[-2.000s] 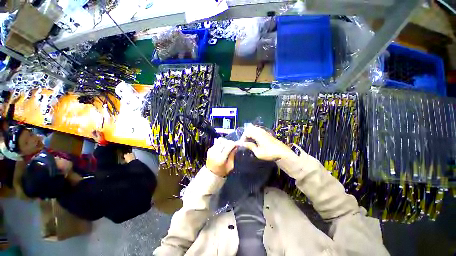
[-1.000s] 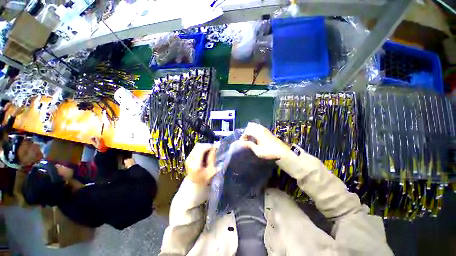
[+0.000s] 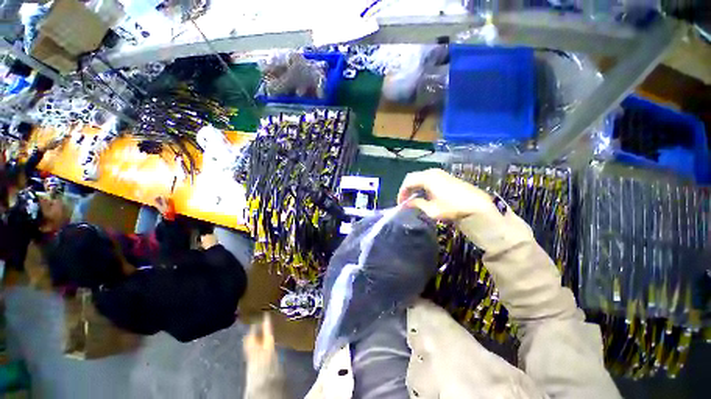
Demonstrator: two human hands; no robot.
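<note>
A clear plastic bag (image 3: 386, 261) with dark contents hangs in front of my chest, its neck at the top. My right hand (image 3: 443, 196) grips the neck between thumb and fingers. My left hand (image 3: 260, 343) is low on the left, away from the bag and blurred; its fingers are not clear. The white fixture (image 3: 359, 199) stands on the bench just behind the bag. The dark barrel of a screwdriver (image 3: 326, 204) shows beside it.
Rows of black and yellow cables (image 3: 300, 187) hang over the bench edge left and right. A ribbed clear tray (image 3: 639, 241) lies far right. Blue bins (image 3: 489, 92) stand at the back. A person in black (image 3: 175, 292) sits at the orange-topped table (image 3: 144, 183) on the left.
My left hand has let go of the bag and moved down and left. My right hand still holds the neck, and the bag now hangs tilted, its lower end towards the left.
</note>
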